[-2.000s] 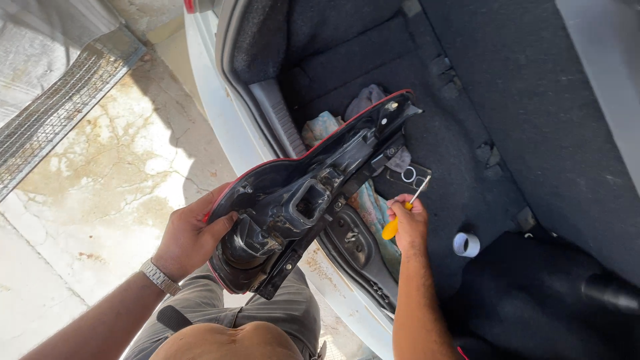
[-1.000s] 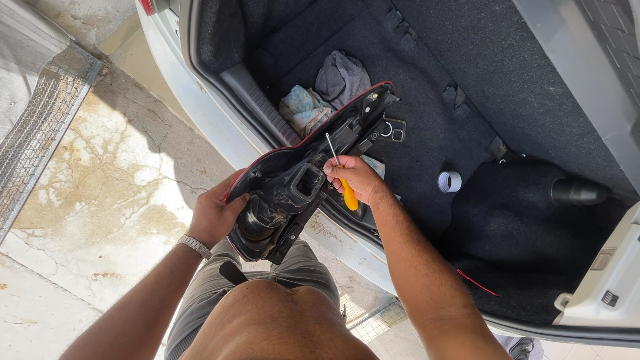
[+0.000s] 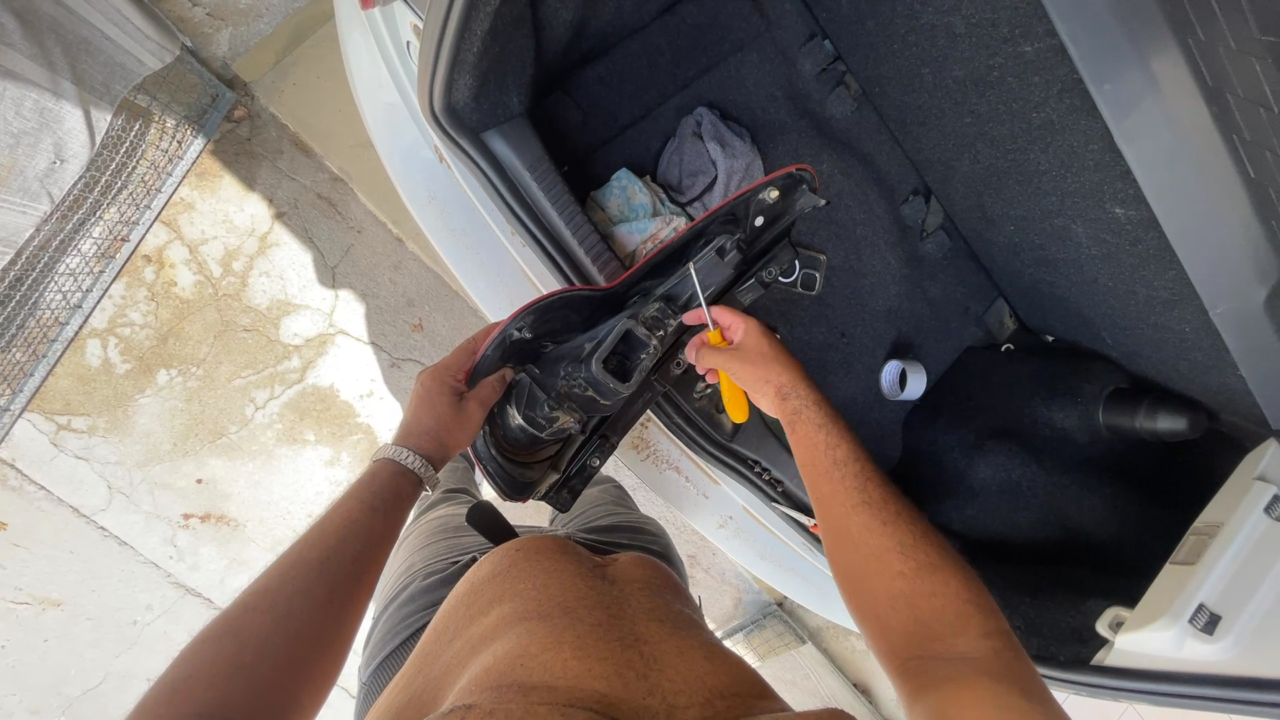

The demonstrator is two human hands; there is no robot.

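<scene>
My left hand (image 3: 450, 405) grips the wide lower end of a car tail light assembly (image 3: 590, 375), whose black plastic back faces up and whose red lens edge runs along its far side. The light is held slantwise over the sill of the open trunk. In my right hand (image 3: 745, 355) is a screwdriver with a yellow handle (image 3: 730, 385). Its metal shaft points up and slightly left over the back of the housing; whether the tip touches it I cannot tell. The fingertips are close to the housing's right edge.
Inside the carpeted trunk (image 3: 880, 120) lie a grey cloth (image 3: 708, 160), a patterned cloth (image 3: 635, 210), a roll of tape (image 3: 903, 380) and a small dark object with a ring (image 3: 805, 270). The white bumper (image 3: 680, 500) curves below. A metal mesh panel (image 3: 110, 210) stands at left.
My right hand with the screwdriver has moved left from beyond the light's right side to over its housing. My left hand still holds the light. The view has shifted.
</scene>
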